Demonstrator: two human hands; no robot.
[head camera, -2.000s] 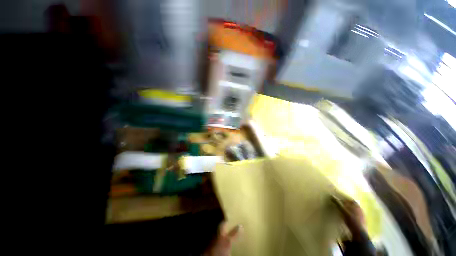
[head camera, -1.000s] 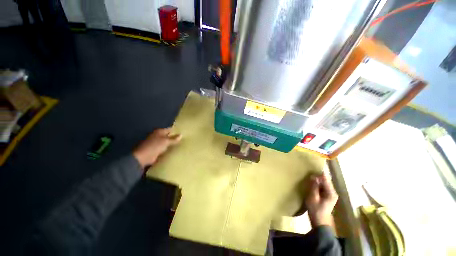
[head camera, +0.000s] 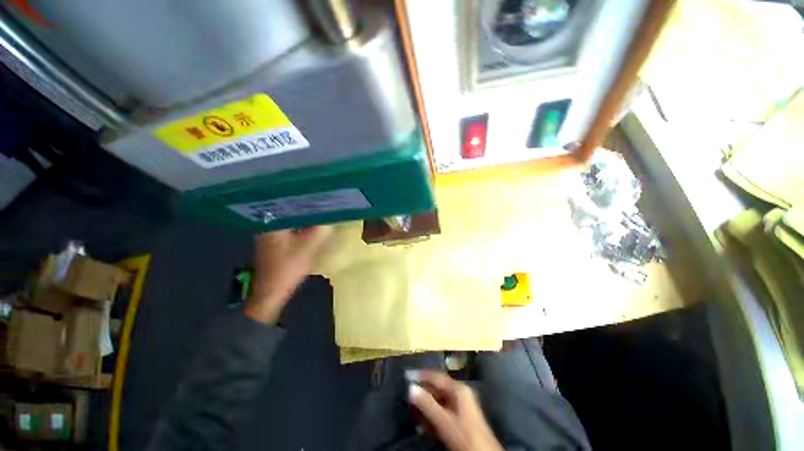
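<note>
A tan-yellow cut panel lies under the press head, its notched front edge towards me. The brown-red die is just above or on the panel; the contact cannot be told. My left hand grips the panel's left edge beside the press head, its fingertips partly hidden. My right hand is off the panel, low in front of my lap. Its thumb and fingers pinch a small pale piece, slightly blurred.
The control box stands behind the panel. A yellow push-button box sits near the bench edge. A clear plastic bag with small pieces lies on the bench to the right. Olive panels lie at far right. Cartons stand at left.
The view has moved closer to the press. My right hand has let go of the panel's right side and come down to my lap with a small piece. My left hand stays at the left edge.
</note>
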